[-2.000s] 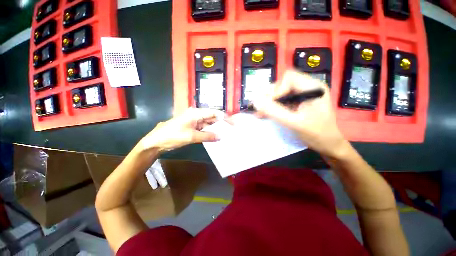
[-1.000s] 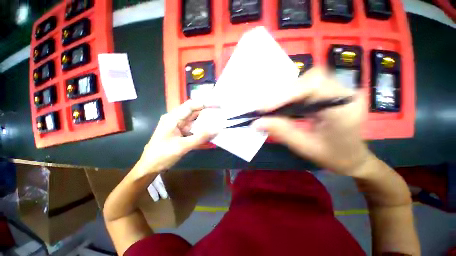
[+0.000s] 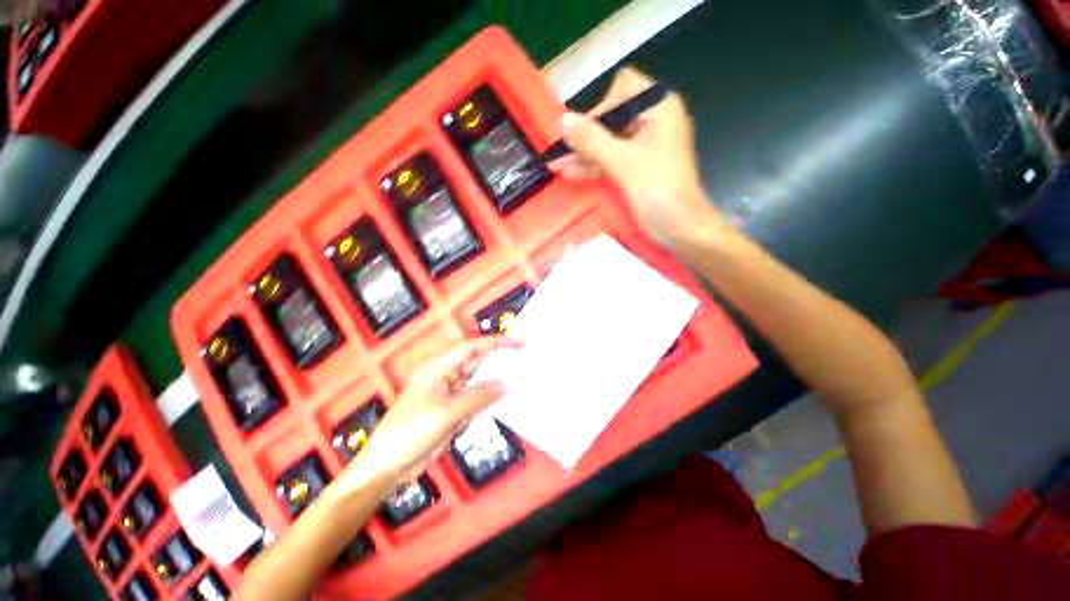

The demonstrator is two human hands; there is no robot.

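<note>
My left hand (image 3: 440, 399) holds a white label sheet (image 3: 598, 352) by its left edge, above the near row of the red foam tray (image 3: 452, 335). The sheet looks blank from here and partly hides the phone units below it. My right hand (image 3: 640, 153) holds dark tweezers (image 3: 610, 115). Their tip is at the lower end of a phone unit (image 3: 499, 153) in the far row's last pocket on the right. Whether a small label is at the tip cannot be told. The far row's units show gold discs near their upper ends.
A second loaded red tray (image 3: 141, 411) lies at the lower left, with a printed spare sheet (image 3: 216, 517) beside it. A pale metal strip (image 3: 628, 41) edges the dark bench. Clear plastic wrap (image 3: 986, 82) lies at the upper right. Part of another tray (image 3: 70, 82) shows at the upper left.
The view has turned, so the trays appear slanted. My right hand has left the sheet and reached with the tweezers to a far-row unit. My left hand still holds the sheet.
</note>
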